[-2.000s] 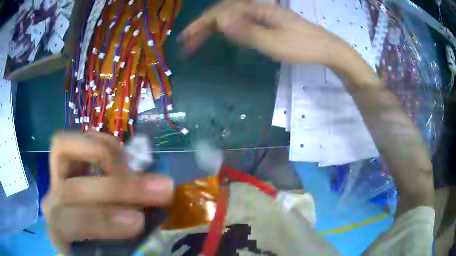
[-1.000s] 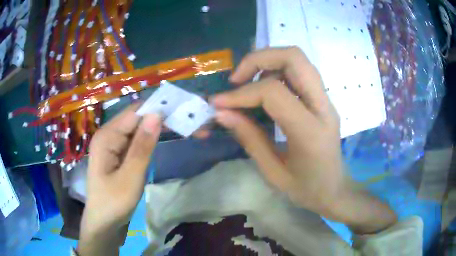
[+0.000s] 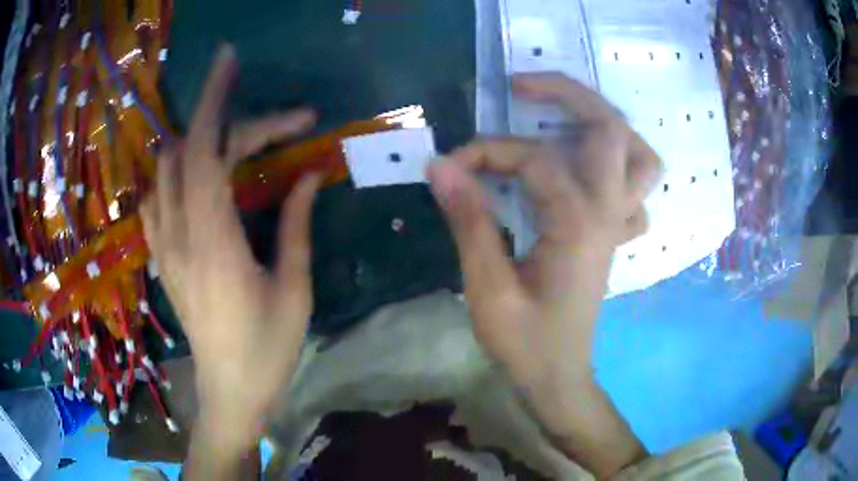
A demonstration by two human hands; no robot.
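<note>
A white adhesive pad [image 3: 388, 158] with a dark dot in its middle lies at the right end of a long orange polyimide film piece [image 3: 325, 150] with red leads. My right hand [image 3: 546, 216] pinches the pad's right edge between thumb and index finger. My left hand [image 3: 230, 225] is over the film piece with its fingers spread and hides part of it. Whether its fingers touch the film is hard to tell.
A bundle of orange wired parts [image 3: 122, 47] with white connectors is at the left. White sticker sheets [image 3: 659, 141] are at the right, beside a clear plastic bag of wired parts [image 3: 767, 122]. A small white piece [image 3: 351, 16] lies on the green mat [image 3: 386, 268].
The white piece with two dots is no longer seen between my hands; a single-dot pad now sits at the film's right end. My left hand has moved up over the film and its fingers have opened.
</note>
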